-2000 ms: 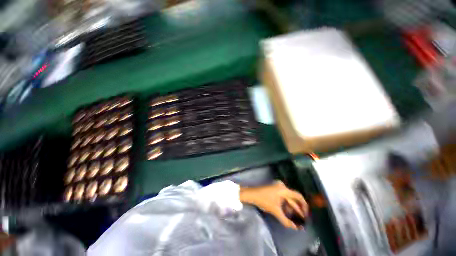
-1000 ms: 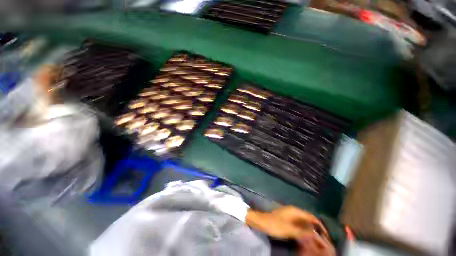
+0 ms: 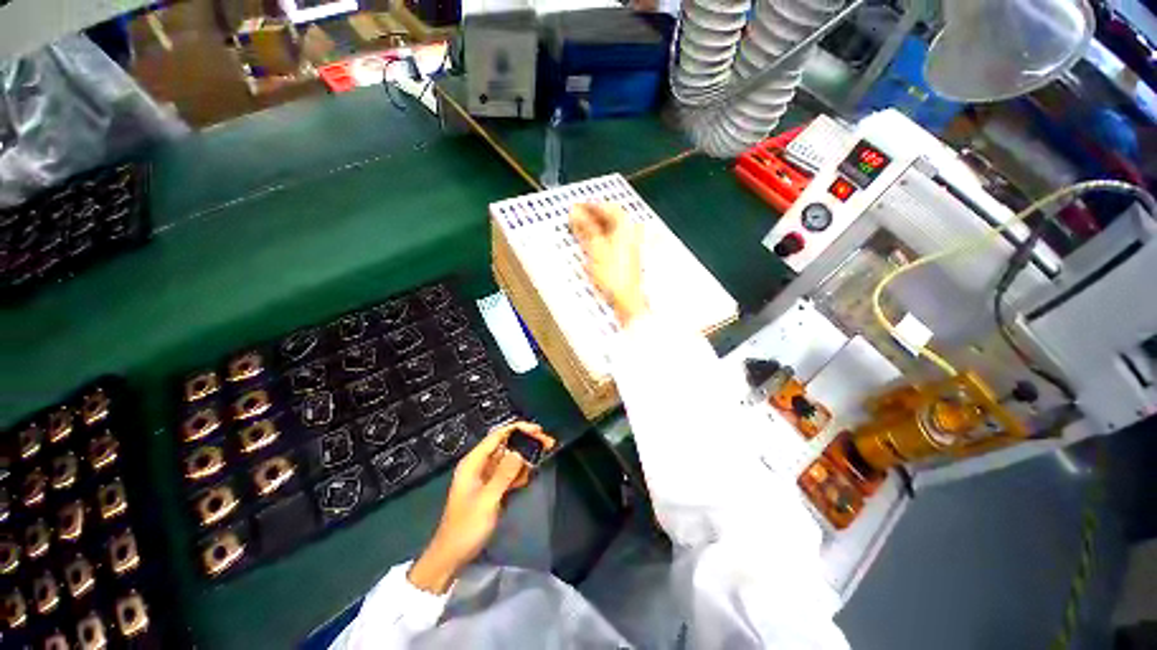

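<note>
My left hand (image 3: 478, 489) holds a small dark square housing (image 3: 525, 446) in its fingertips, low in the middle, beside the right end of a black blister tray (image 3: 286, 521). My right hand (image 3: 612, 260) is over the top of the thick stack of carrier sheets (image 3: 679, 286), its fingertips together on or just above the rows of small dark marks. Whether the right fingers pinch anything cannot be seen. The tray has copper-gold pieces in its left columns and dark outlined pieces in the others.
A second tray with copper-gold pieces (image 3: 123, 508) is at the lower left, another dark tray (image 3: 76, 229) at the far left. A pale label card (image 3: 508, 333) lies beside the stack. The heat press, with gold-coloured head (image 3: 924, 428), orange fixtures (image 3: 831, 489) and control box (image 3: 853, 184), stands at right.
The view has swung and steadied, bringing the press into clear sight. My right hand now shows over the carrier sheets; my left hand is now apart from it, holding the housing.
</note>
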